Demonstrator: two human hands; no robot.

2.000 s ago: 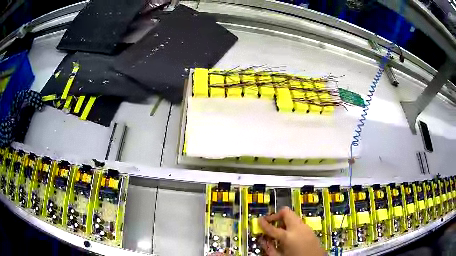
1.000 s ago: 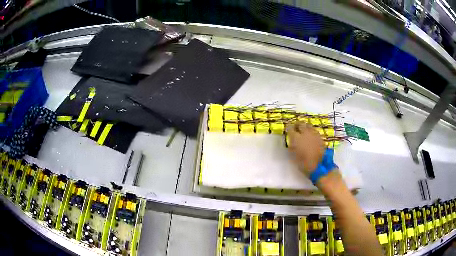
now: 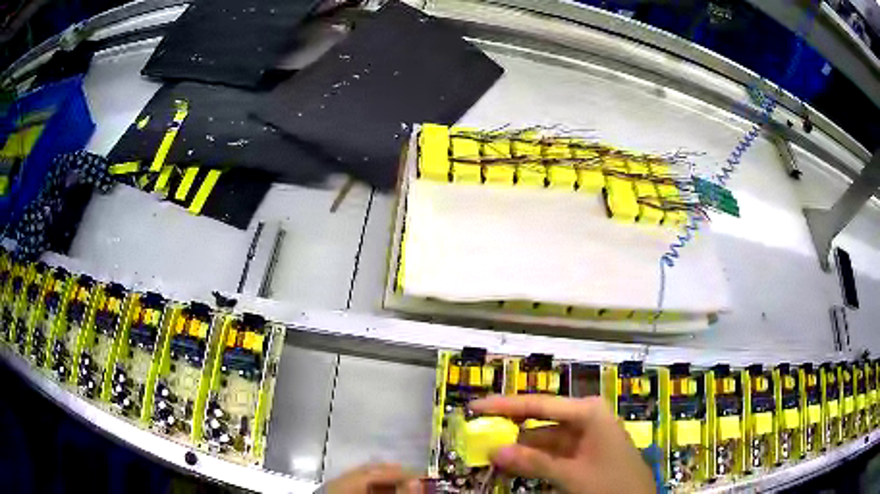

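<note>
My right hand [image 3: 569,446] holds a yellow transformer [image 3: 489,439] between thumb and fingers, over the left board [image 3: 470,374] of a pair in the track. My left hand [image 3: 374,480] is low at the bottom edge, partly cut off, close to the near end of that board; whether it holds anything cannot be told. The board just right of it [image 3: 538,374] is mostly hidden behind my right hand. More yellow transformers [image 3: 579,178] with dark leads stand in rows on the white foam sheet [image 3: 540,256].
A row of boards [image 3: 232,386] without the yellow block lies left, across a gap in the track. Boards with yellow blocks [image 3: 687,429] run right. Behind are black foam sheets [image 3: 338,92], a blue bin [image 3: 72,125], a green board [image 3: 716,196] and a blue coiled cord [image 3: 741,145].
My right hand has come back from the transformer rows to the boards with a yellow transformer. My left hand has come into view at the bottom. The view has shifted.
</note>
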